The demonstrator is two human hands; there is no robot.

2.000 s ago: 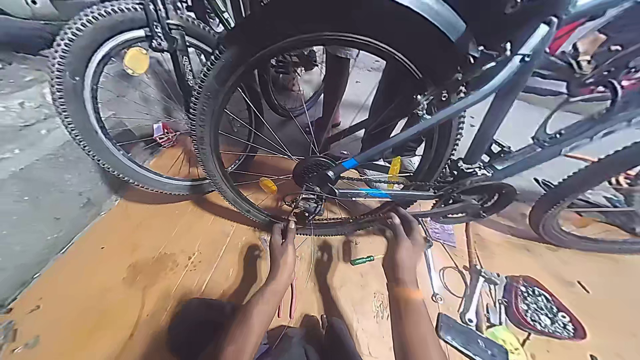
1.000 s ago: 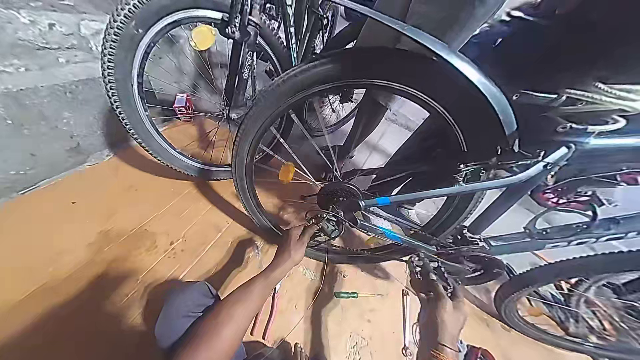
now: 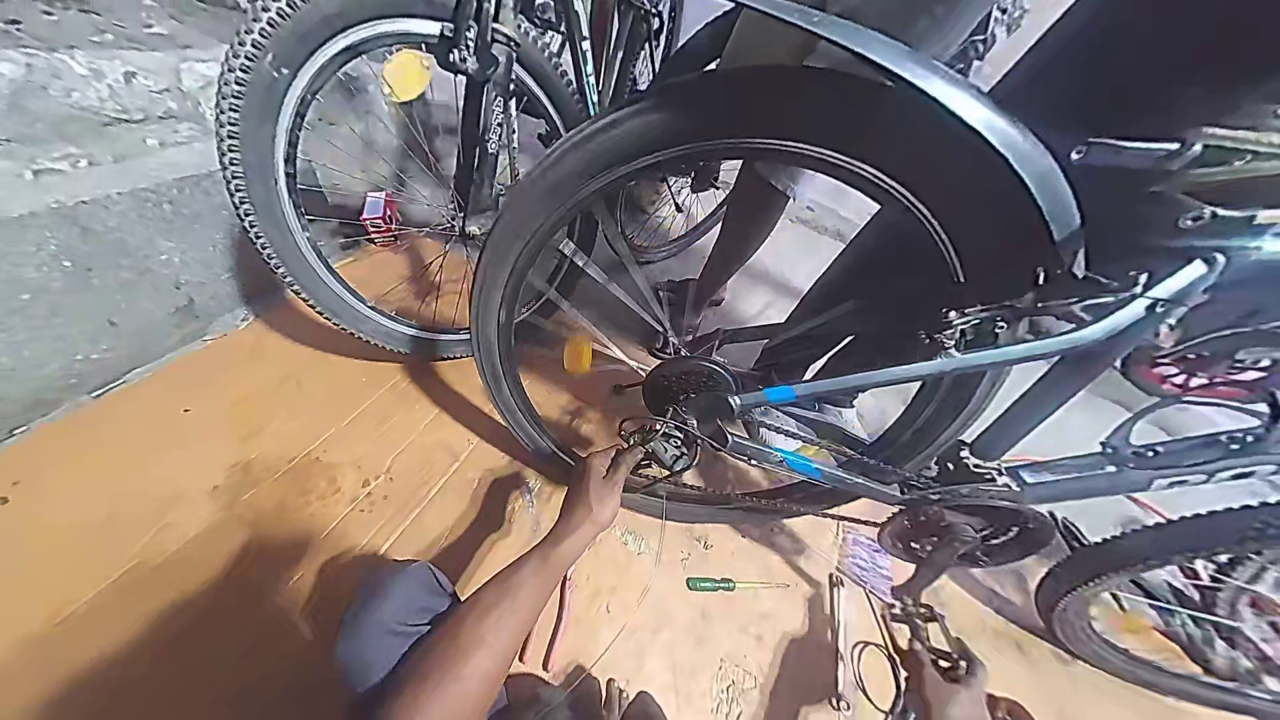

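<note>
My left hand (image 3: 598,492) has its fingertips at the rear derailleur (image 3: 662,446), below the sprocket cassette (image 3: 690,388) of the bicycle's rear wheel (image 3: 500,370). Whether it grips part of the derailleur or only touches it does not show clearly. At the lower right, my right hand (image 3: 940,680) is closed around a metal tool (image 3: 925,630), whose exact kind is unclear. The chain (image 3: 770,502) runs from the derailleur to the crankset (image 3: 965,535). A green-handled screwdriver (image 3: 710,584) lies on the floor between my hands.
A wrench (image 3: 838,640) and a coiled black cable (image 3: 876,675) lie left of my right hand. Red tool handles (image 3: 560,620) are beside my left forearm. Another bicycle's front wheel (image 3: 240,180) stands behind at left, and another wheel (image 3: 1060,590) is at right. Behind the rear wheel is a person's leg (image 3: 745,220).
My right hand has moved from beside the chain down to the lower right, and a metal tool now shows in it. The rear wheel's spokes look blurred. My left hand stays at the derailleur.
</note>
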